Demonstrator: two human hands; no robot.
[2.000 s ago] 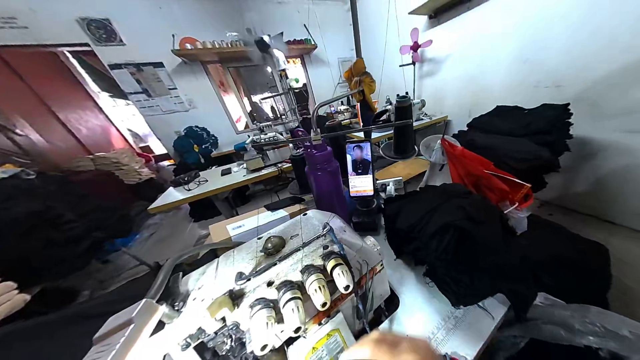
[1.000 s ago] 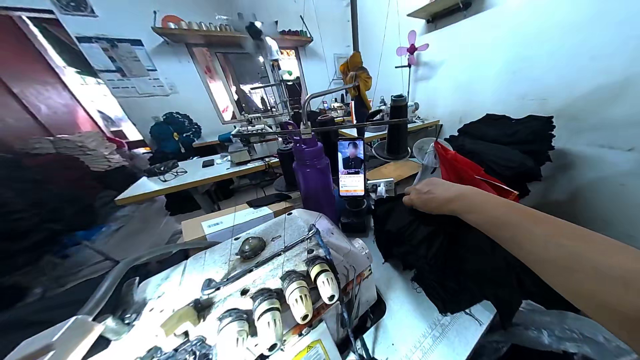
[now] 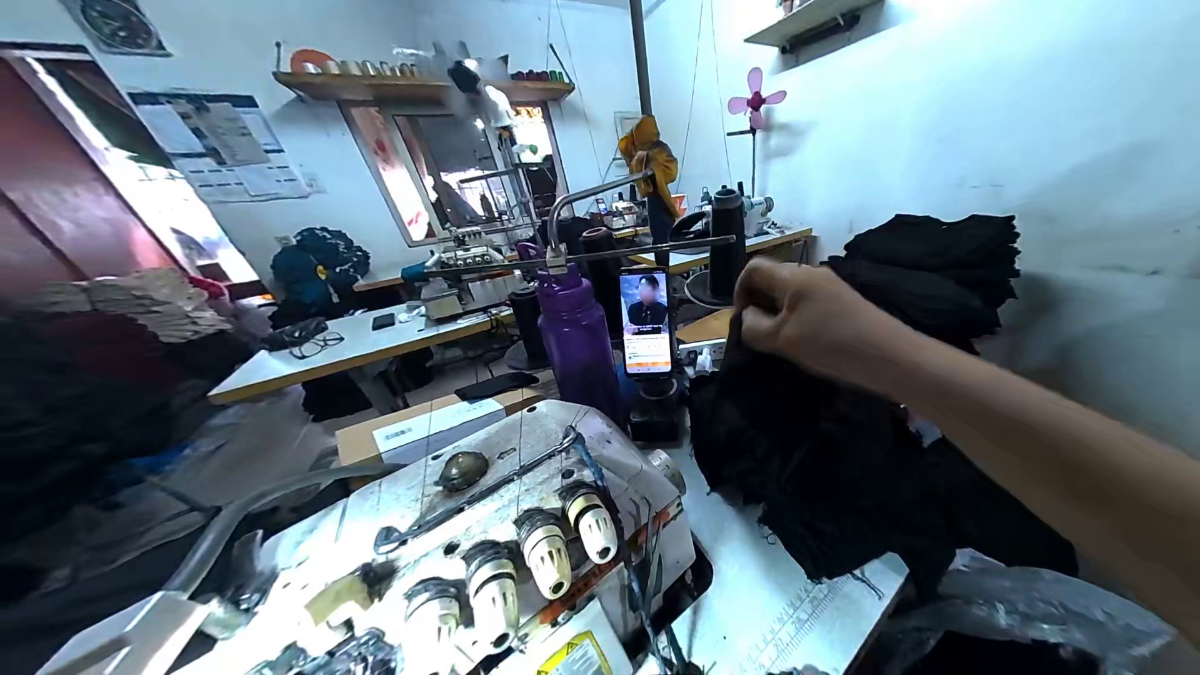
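My right hand [image 3: 792, 305] reaches in from the right edge with closed fingers pinching black fabric [image 3: 806, 459], which hangs down and spreads over the right part of the white machine table [image 3: 741, 572]. Left of the fabric stands a white overlock sewing machine [image 3: 525, 469] with several tension knobs [image 3: 492, 595] on its front. Behind it are a purple bottle [image 3: 575, 337] and an upright phone [image 3: 647, 323] on a dark stand. My left hand is not in view.
A cone of black thread [image 3: 727, 244] stands behind the right hand. More black fabric [image 3: 928, 272] is stacked by the right wall. Clear plastic [image 3: 1041, 619] lies at the lower right. A cardboard box [image 3: 422, 431] sits behind the machine; another worktable [image 3: 347, 352] stands farther left.
My right hand, gripping the black fabric, has raised it from the pile compared with one second ago. Two seconds ago the fabric lay there with no hand on it.
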